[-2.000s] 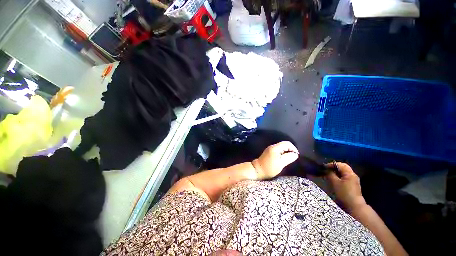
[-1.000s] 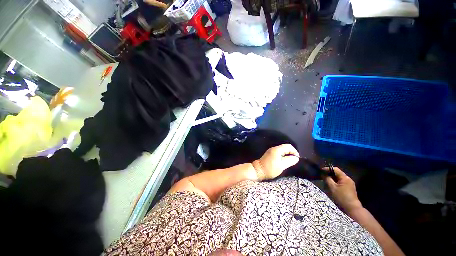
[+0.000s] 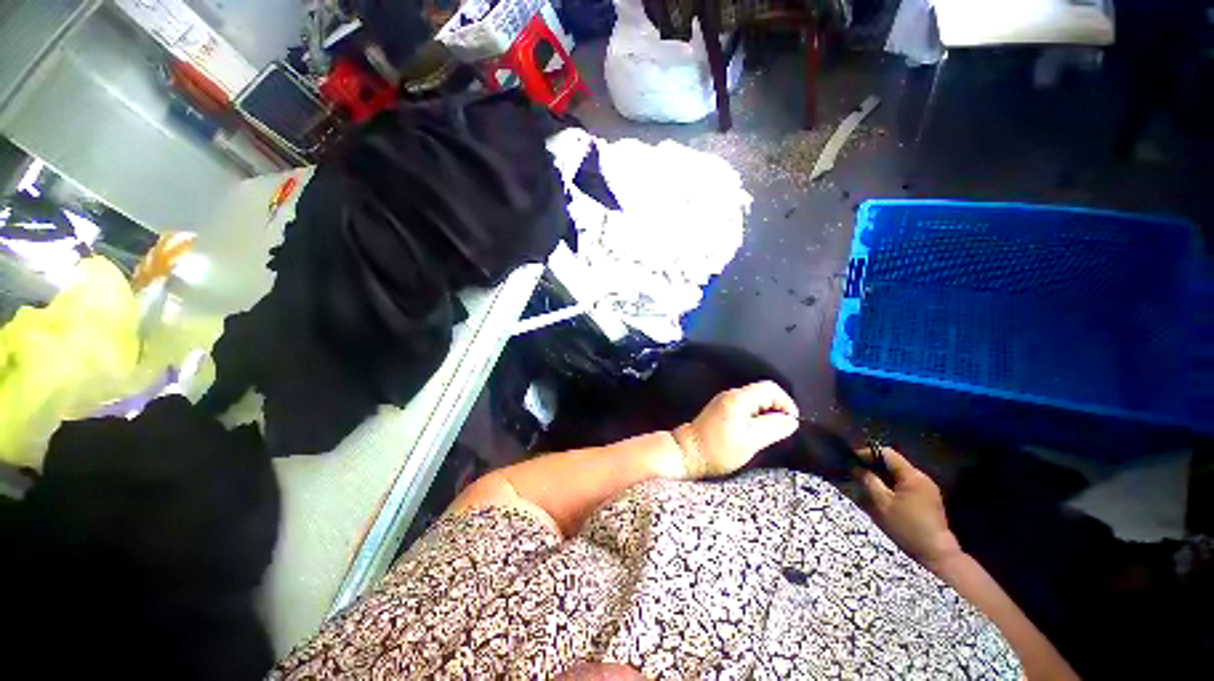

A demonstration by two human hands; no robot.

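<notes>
A black garment (image 3: 666, 399) lies over my lap and stretches between my hands, merging with other dark material. My left hand (image 3: 746, 428) is closed on the garment, fingers pinched together near its edge. My right hand (image 3: 908, 499) is at the right end of the cloth and holds small dark thread snips (image 3: 877, 460) with the points upward. Whether the right fingers also grip the cloth is hard to tell. The seam and any thread ends are too dark and small to make out.
A pale table (image 3: 386, 499) at left bears a black garment pile (image 3: 400, 253), another dark heap (image 3: 147, 519) and a yellow bag (image 3: 73, 346). White cloth (image 3: 666, 226) lies beyond its corner. A blue crate (image 3: 1025, 313) is on the floor at right. Red stools (image 3: 539, 67) stand behind.
My right hand has moved slightly down and left, and the snips show more clearly than two seconds ago. My left hand stays closed on the cloth, almost unmoved.
</notes>
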